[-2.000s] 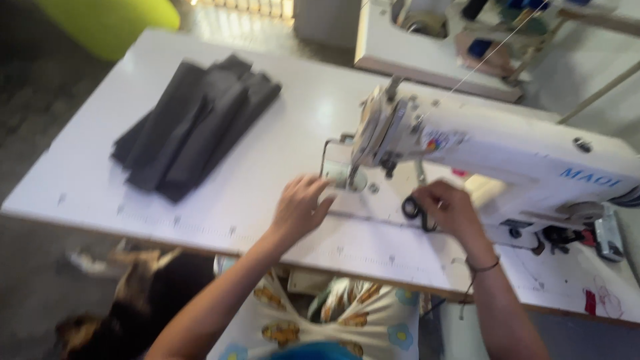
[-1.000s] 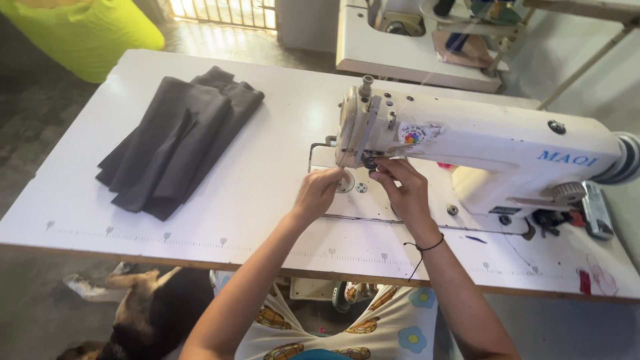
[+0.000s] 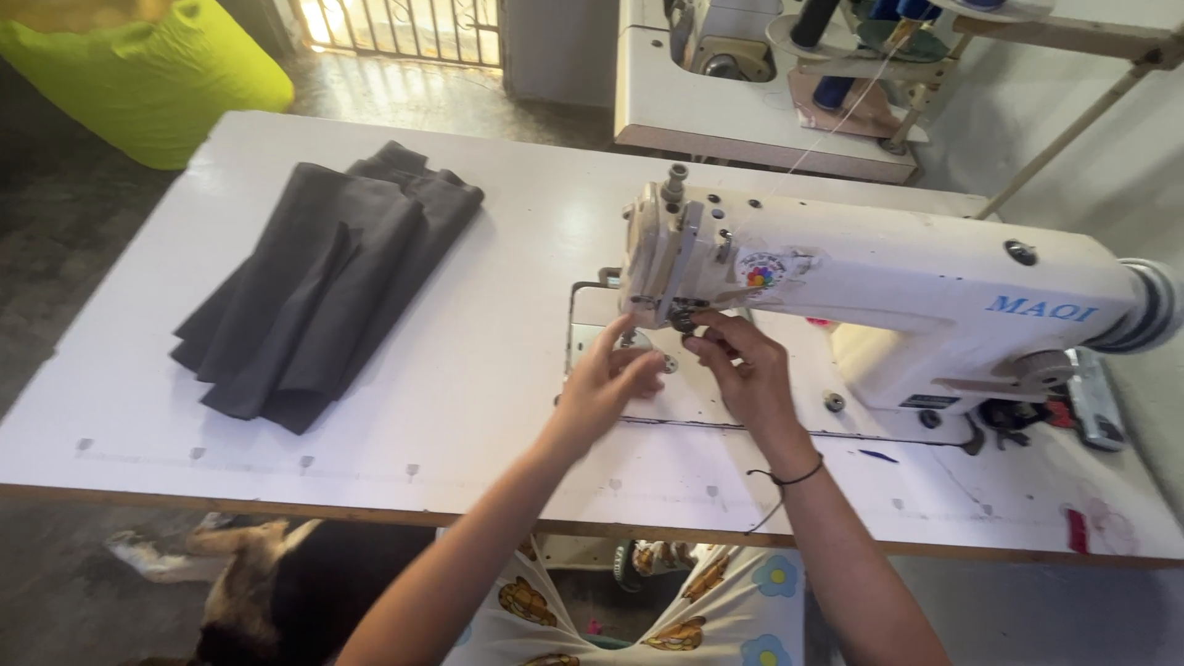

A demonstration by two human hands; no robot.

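A white MAQI industrial sewing machine (image 3: 916,268) stands on the white tabletop, its head at the left end. My left hand (image 3: 610,375) is just below and left of the needle area, fingers bent and apart; whether a thread is between them is too small to tell. At the thread tension knob (image 3: 683,319) on the machine head are the bent thumb and forefinger of my right hand (image 3: 745,365), touching it or very close. Folded dark grey fabric pieces (image 3: 314,287) lie in a pile left of the machine. Thread (image 3: 846,116) runs down toward the machine from behind.
A second machine table (image 3: 749,139) with thread cones stands behind. A lime-green bag (image 3: 157,83) is on the floor at upper left. A dog (image 3: 277,583) lies below the table's front edge (image 3: 370,509). A small red object (image 3: 1077,530) lies at the right edge.
Two seconds ago my right hand held black-handled scissors low beside the machine head; now it is up at the tension knob without them. My left hand has come closer to the needle area.
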